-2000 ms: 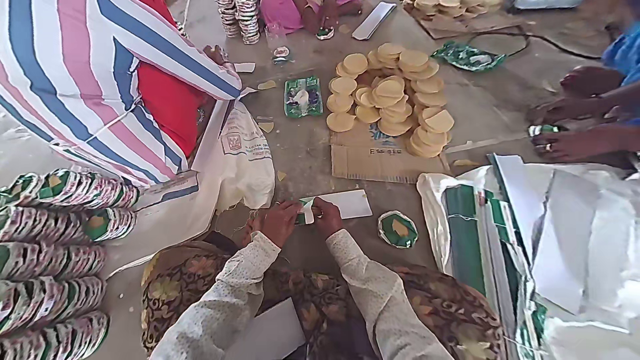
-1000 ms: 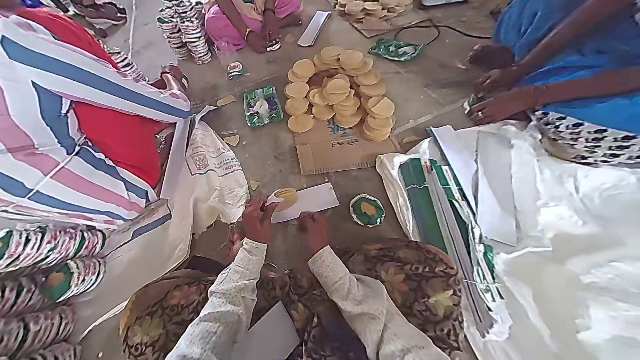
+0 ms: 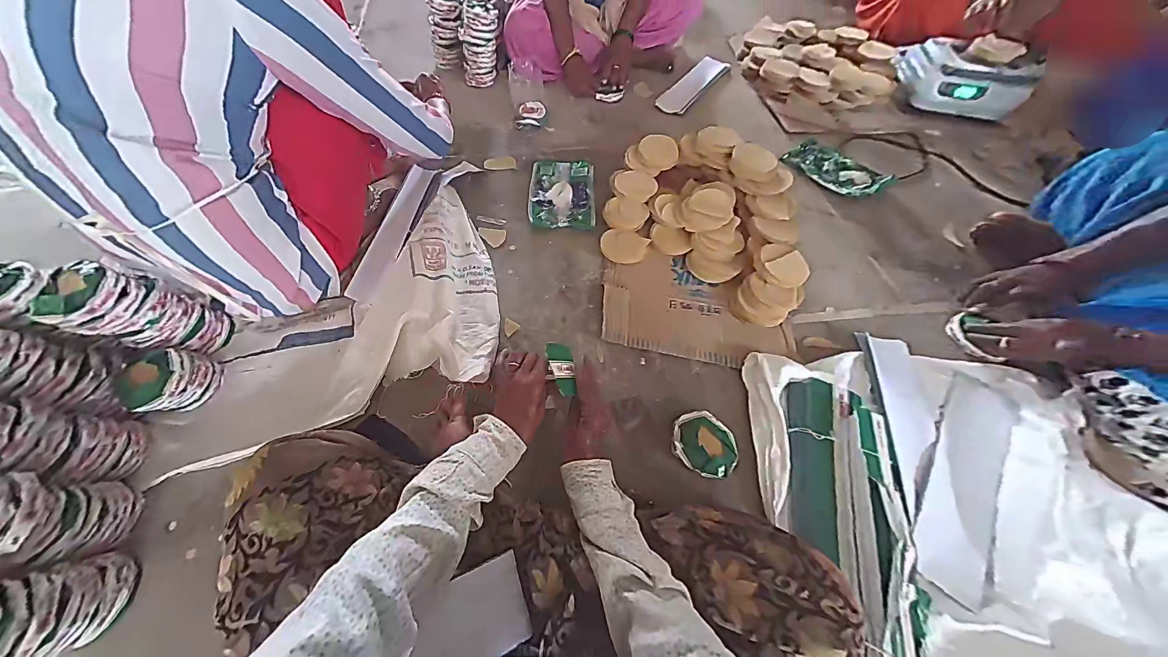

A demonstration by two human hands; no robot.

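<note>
My left hand [image 3: 520, 397] touches the left side of a small green and white printed packet or folded paper [image 3: 560, 369] on the floor. Blurred, my right hand [image 3: 589, 415] is at its right side; whether it grips the piece I cannot tell. To the right lies a round green disc with a white rim and a tan patch [image 3: 705, 444]. Beyond my hands, stacks of thin tan discs [image 3: 712, 210] rest on a flattened cardboard piece [image 3: 639, 315]. A white sheet [image 3: 474, 611] lies on my lap.
Rows of wrapped round packs [image 3: 68, 456] stand at the left beside a white woven sack [image 3: 447, 292]. A green tray-like packet [image 3: 561, 194] lies ahead. Green and white sheets [image 3: 812, 465] lie on white plastic at the right. Several people sit around, near a weighing scale [image 3: 967, 82].
The white strip that lay under my hands, with a tan disc on it one second ago, no longer shows flat there; a narrow green and white piece is between my hands now.
</note>
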